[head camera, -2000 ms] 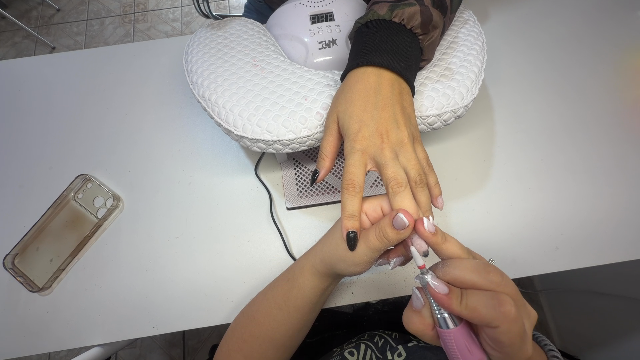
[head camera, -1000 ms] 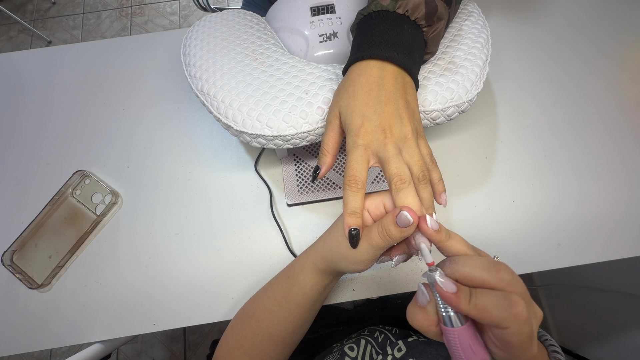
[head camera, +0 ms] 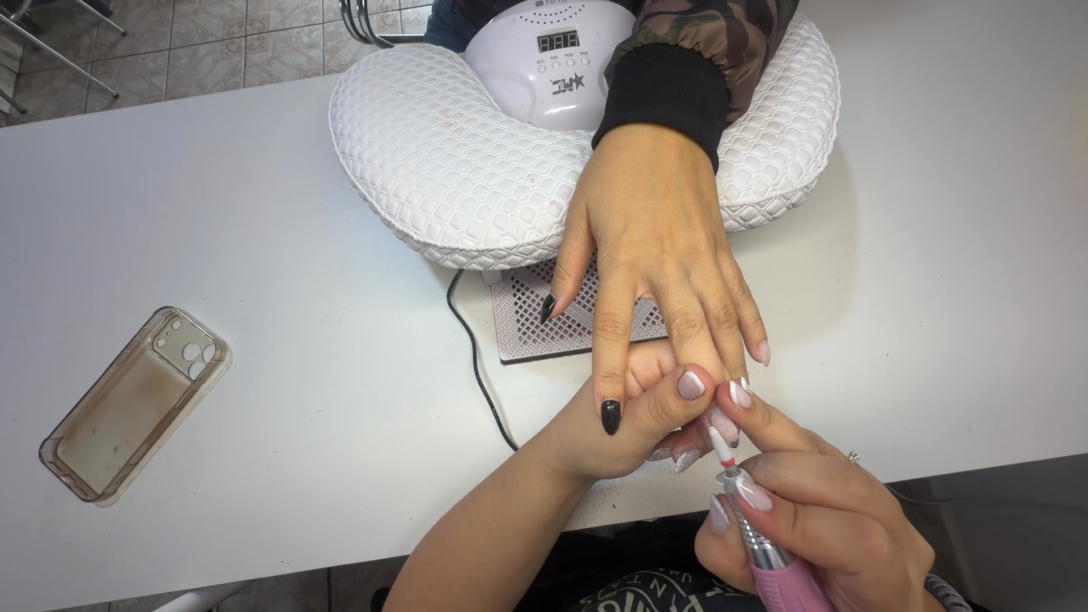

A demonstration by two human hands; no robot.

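Observation:
My left hand (head camera: 633, 416) is closed around a finger of the other person's hand (head camera: 659, 229), its thumb on top. That hand reaches down from a black cuff; its thumb and index nails are black. My right hand (head camera: 824, 510) grips a pink and silver electric nail drill (head camera: 769, 557). The drill's white ceramic bit (head camera: 721, 445), with a red band, is at the nail of the held finger; whether it touches is hard to tell. My right index fingertip rests beside the held finger.
A white quilted armrest cushion (head camera: 459, 178) lies under the person's forearm, with a white nail lamp (head camera: 544, 76) behind it. Beneath the hands sits a perforated dust collector (head camera: 544, 314) near a black cable (head camera: 473, 348). A clear phone case (head camera: 127, 408) lies at left on the white table (head camera: 340, 476).
Both hands keep their hold, with the drill staying by the held fingertip. Its bit has shifted slightly over the nail.

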